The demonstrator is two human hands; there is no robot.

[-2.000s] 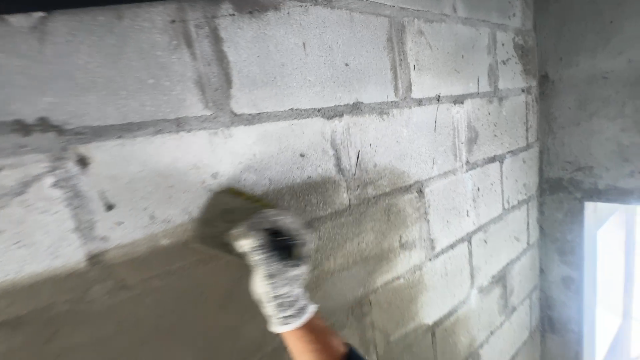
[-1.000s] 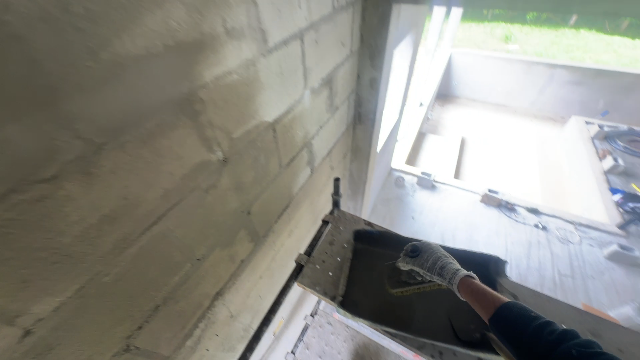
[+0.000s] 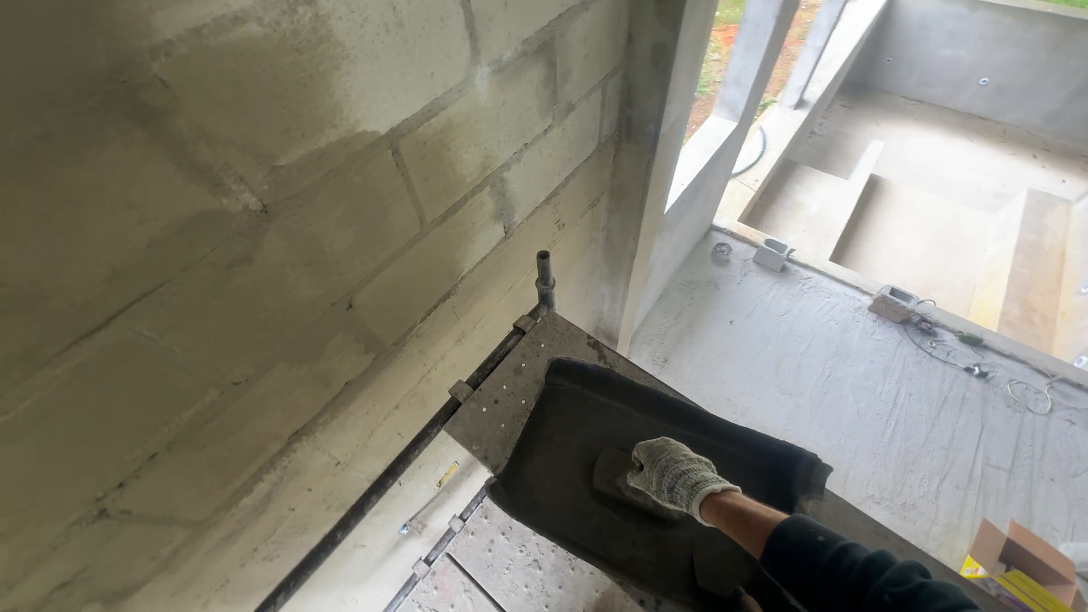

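My right hand point(image 3: 680, 478), in a knitted work glove and a dark sleeve, is closed around a flat hand tool point(image 3: 619, 481), perhaps a brush or float; its exact kind is hard to tell. The tool rests inside a black plastic mortar tub point(image 3: 586, 399) with dark, wet-looking contents. Under the tub is a perforated metal scaffold platform point(image 3: 510, 387). To the left rises a block wall point(image 3: 476, 136), darkened by damp over much of its lower and left part. My left hand is out of view.
An upright scaffold tube point(image 3: 545, 276) stands at the platform's corner, and a rail point(image 3: 382, 484) runs beside the wall. Far below lies a concrete floor point(image 3: 748, 340) with hollow blocks point(image 3: 772, 254), cables and a sunken basin point(image 3: 918, 221). An open cardboard box point(image 3: 1020, 565) sits lower right.
Two seconds ago my right hand was at the wall with the tool; it has since come down into the black tub. The view has swung down and right.
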